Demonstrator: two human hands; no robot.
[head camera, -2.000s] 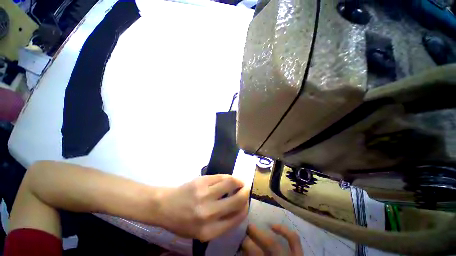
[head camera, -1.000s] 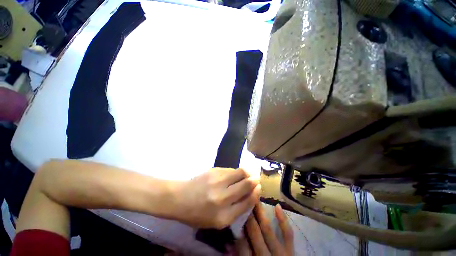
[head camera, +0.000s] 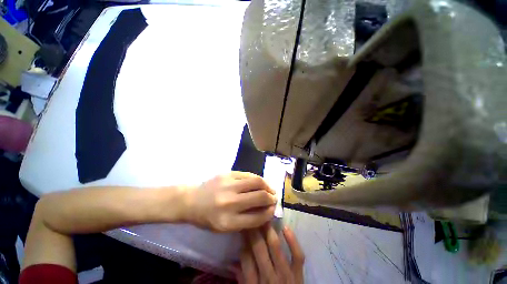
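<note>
A black fabric piece (head camera: 250, 151) lies partly under the left edge of the machine head (head camera: 272, 83). A narrow white strip (head camera: 275, 178) runs along its right side to the needle area (head camera: 289, 161). My left hand (head camera: 236, 202) comes in from the left, its fingers pinched on the white strip just below the needle area. My right hand (head camera: 272, 256) is below it at the bottom edge, fingers extended and apart; its palm is cut off. The needle tip and the fabric under my hands are hidden.
A second curved black piece (head camera: 100, 102) lies on the left of the white tabletop (head camera: 178, 72). A thick beige curved guard (head camera: 464, 111) fills the right. A green tool (head camera: 450, 237) and dark cords (head camera: 410, 249) lie lower right. A pink rounded thing (head camera: 15, 135) is far left.
The view has shifted, and the machine head and guard look larger. Less of the black piece by the machine shows than a second ago. My left hand remains below the needle area; my right hand sits lower left.
</note>
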